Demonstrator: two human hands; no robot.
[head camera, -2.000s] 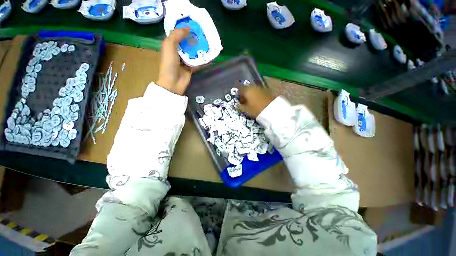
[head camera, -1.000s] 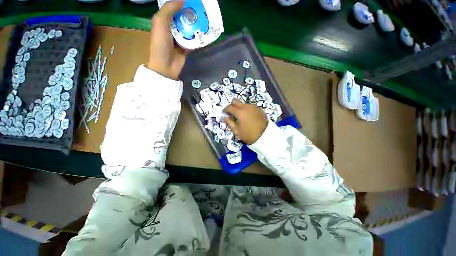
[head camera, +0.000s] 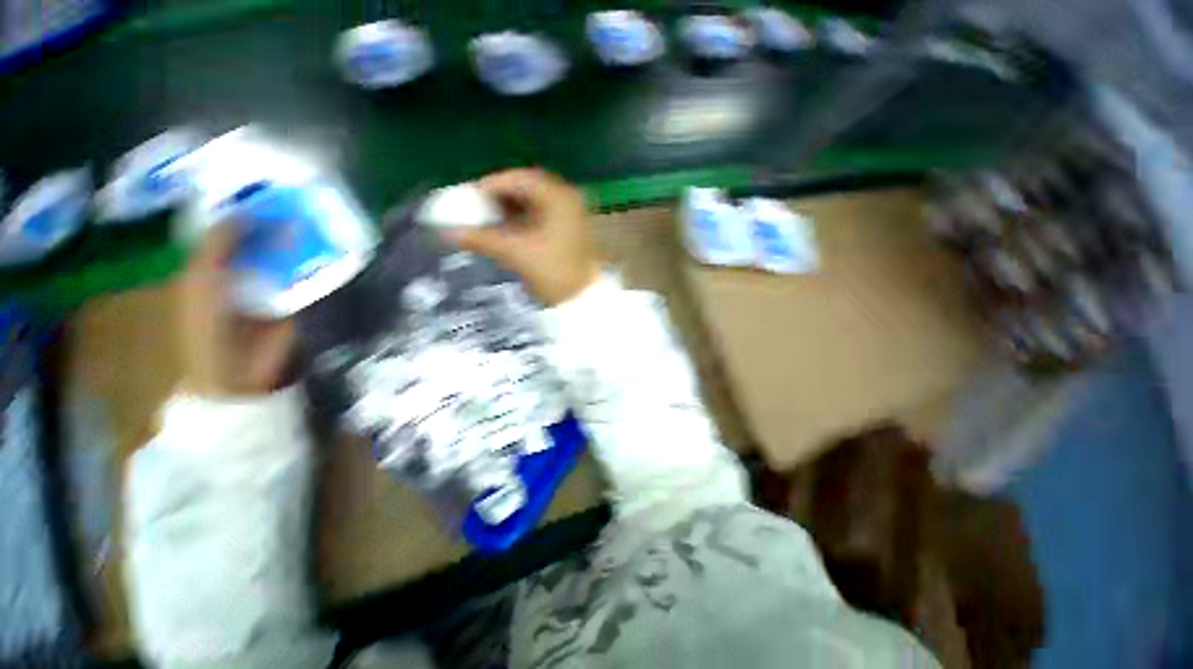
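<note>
The picture is blurred. My left hand (head camera: 233, 314) holds a white housing (head camera: 343, 238) with a blue insert (head camera: 281, 242) facing up, at the left above the belt's near edge. My right hand (head camera: 543, 235) pinches a small white part (head camera: 461, 207) between thumb and fingers, over the far end of the centre tray, to the right of the housing and apart from it. The centre tray (head camera: 556, 460) is dark grey with a blue near end. Small white parts (head camera: 451, 392) are heaped in it.
Several white housings with blue inserts stand along the dark green belt (head camera: 288, 105). Two more housings (head camera: 746, 233) sit on the cardboard (head camera: 837, 327) at the right. Stacked wavy layers (head camera: 1047, 248) are at the far right. The left tray's edge is blurred.
The view has turned right. My right hand has lifted out of the heap with a small white part and moved up beside the tray's far end. My left hand still holds the housing.
</note>
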